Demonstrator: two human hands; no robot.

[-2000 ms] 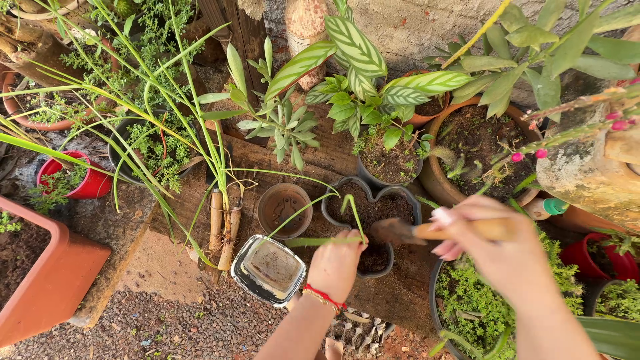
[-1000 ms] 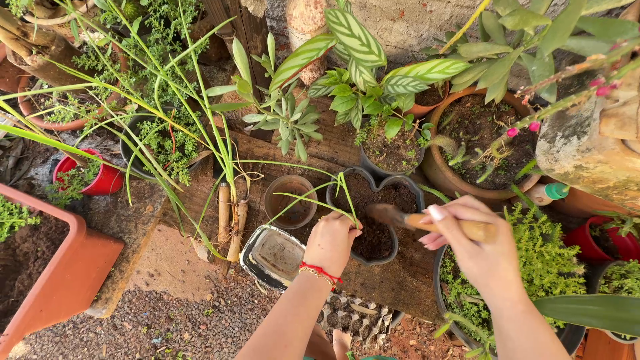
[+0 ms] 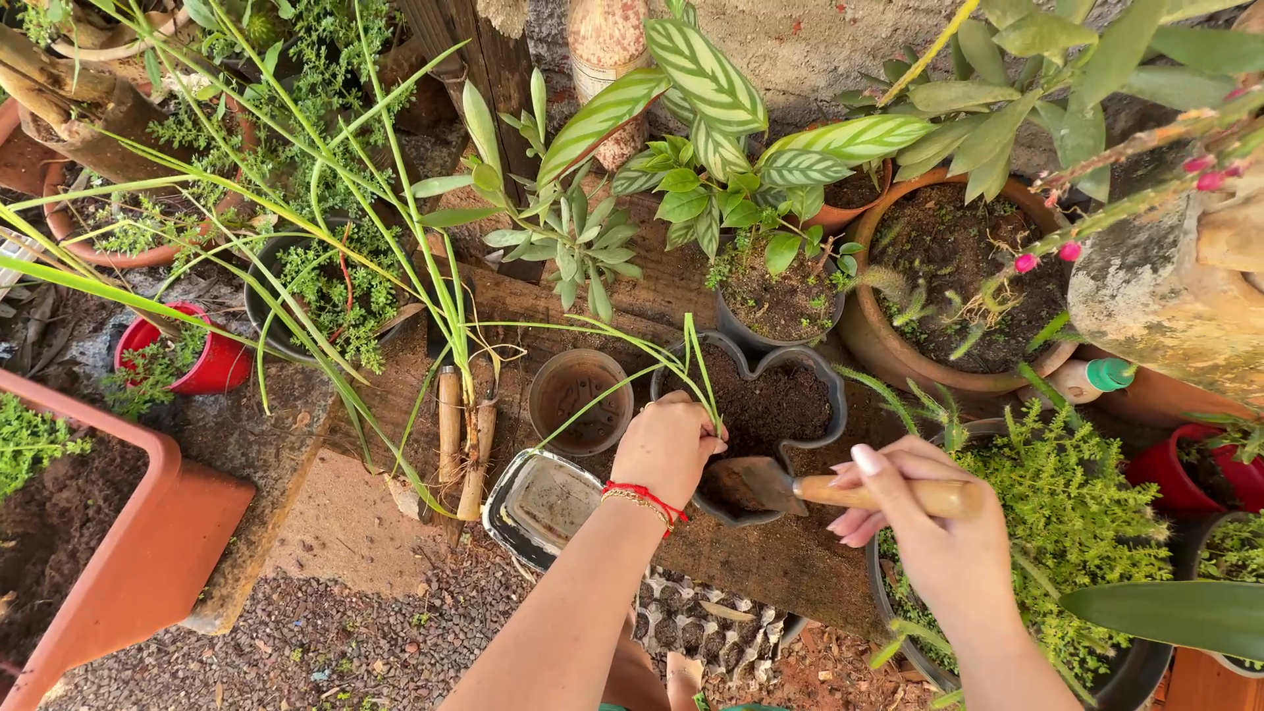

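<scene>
My left hand (image 3: pixel 671 446), with a red string bracelet at the wrist, pinches the base of a thin green-leaved plant (image 3: pixel 703 380) at the soil of a dark lobed pot (image 3: pixel 837 395). My right hand (image 3: pixel 923 513) grips the wooden handle of a small trowel (image 3: pixel 770 485). The trowel's metal blade rests in or just over the soil in the pot's lower lobe, right of my left hand. The plant's roots are hidden. Left of the pot stand an empty round brown pot (image 3: pixel 581 403) and a shallow rectangular container (image 3: pixel 545 506).
Wooden-handled tools (image 3: pixel 464 439) lie beside long-leaved green plants at the left. A terracotta pot (image 3: pixel 963 286) and a bushy potted plant (image 3: pixel 1066 533) stand at the right. An orange planter (image 3: pixel 148 543) is at the far left. An egg-carton tray (image 3: pixel 706 632) lies below the wooden surface (image 3: pixel 780 563).
The trowel blade has moved from the pot's middle, near its upper soil, to the lower lobe. My right hand has moved down with it. My left hand stays at the plant's base.
</scene>
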